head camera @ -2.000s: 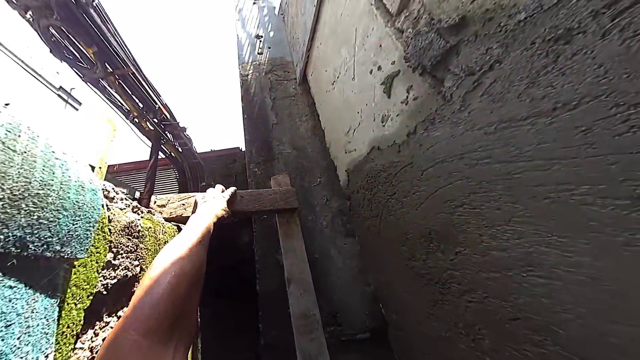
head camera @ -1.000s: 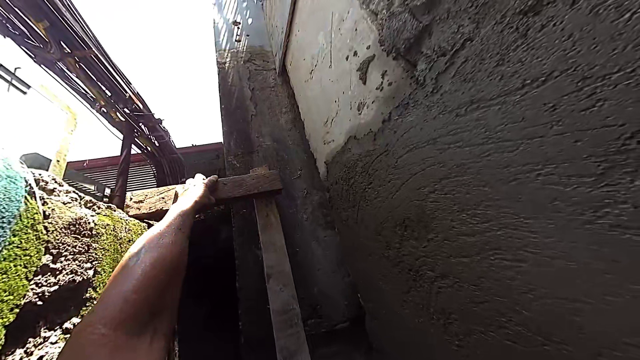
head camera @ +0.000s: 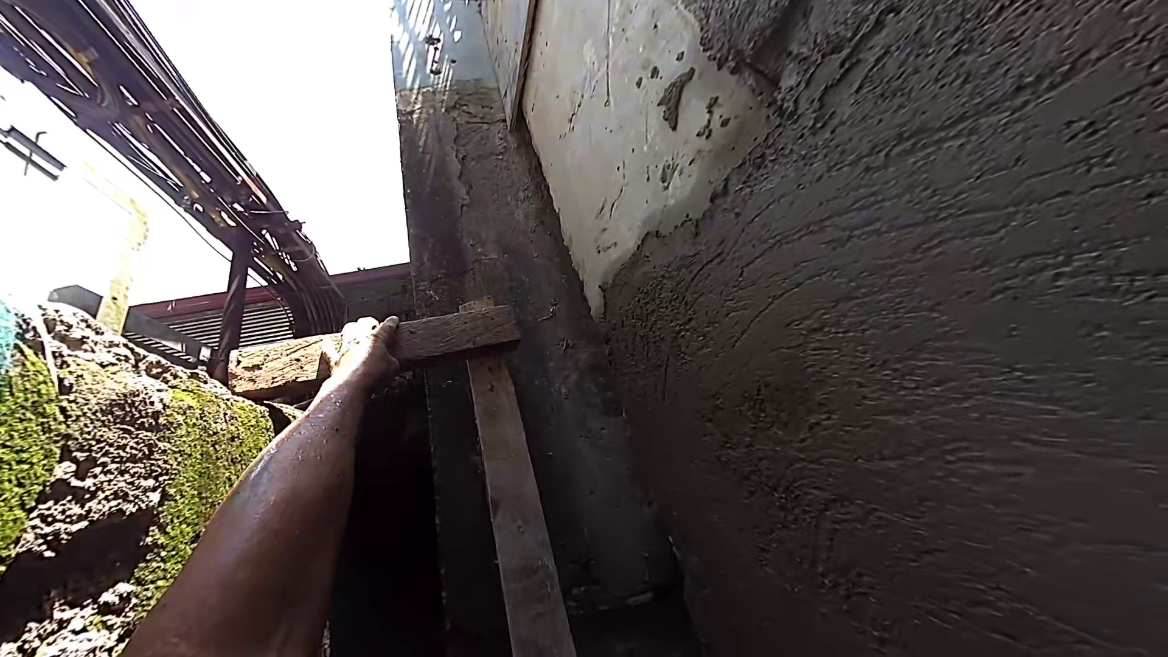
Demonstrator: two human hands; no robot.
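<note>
My left hand (head camera: 363, 351) grips a rough wooden crosspiece (head camera: 456, 335), with its fingers over the top edge. The crosspiece runs from the mossy wall at the left to an upright wooden board (head camera: 520, 502), touching it near the board's top. My right hand is out of view. On the right rises a wall coated in dark, rough mortar (head camera: 867, 365), with a paler bare patch (head camera: 630, 137) higher up. A grey concrete column (head camera: 493, 210) stands behind the boards.
A moss-covered masonry wall (head camera: 196, 447) borders the left side. Overhead, a thick bundle of cables (head camera: 192, 137) slants down toward a corrugated metal sheet (head camera: 233, 326). A dark gap (head camera: 388, 520) lies below the crosspiece, between the masonry wall and the column.
My left hand stays on the crosspiece throughout. The teal mesh, large at the left two seconds ago, now barely shows at the edge as the view has shifted.
</note>
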